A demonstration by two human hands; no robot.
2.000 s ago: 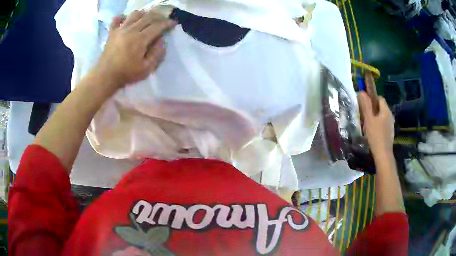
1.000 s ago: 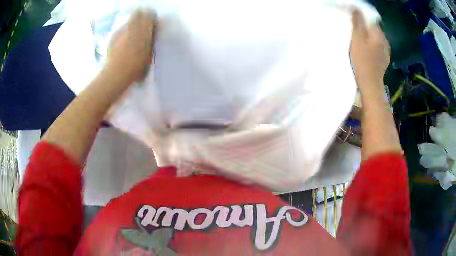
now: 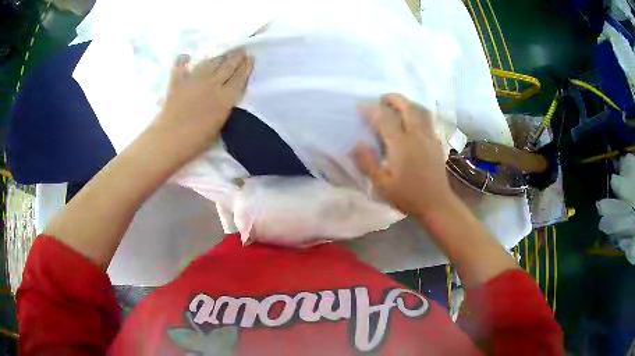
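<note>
A white garment (image 3: 327,76) lies over the navy padded board (image 3: 59,132). A dark navy patch of the board also shows through an opening in the garment, between my hands. My left hand (image 3: 205,97) lies flat on the garment left of that opening, fingers close together. My right hand (image 3: 404,153) is on the cloth right of the opening, slightly blurred, its fingers spread and bent. A cream-pinkish layer (image 3: 306,212) lies bunched at the near edge. The steam iron (image 3: 498,167) rests at the right, out of my hands, its brown handle upward.
The iron sits by a greyish rest plate (image 3: 550,201). A pale table cover (image 3: 157,222) shows below the board. Yellow rack bars (image 3: 543,264) stand at the lower right, and a yellow hose (image 3: 550,118) runs behind the iron. White cloth (image 3: 620,208) is at the far right.
The garment, first under my left hand, was lifted in both hands and now lies turned on the board. My right hand let go of the iron, then moved inward onto the cloth.
</note>
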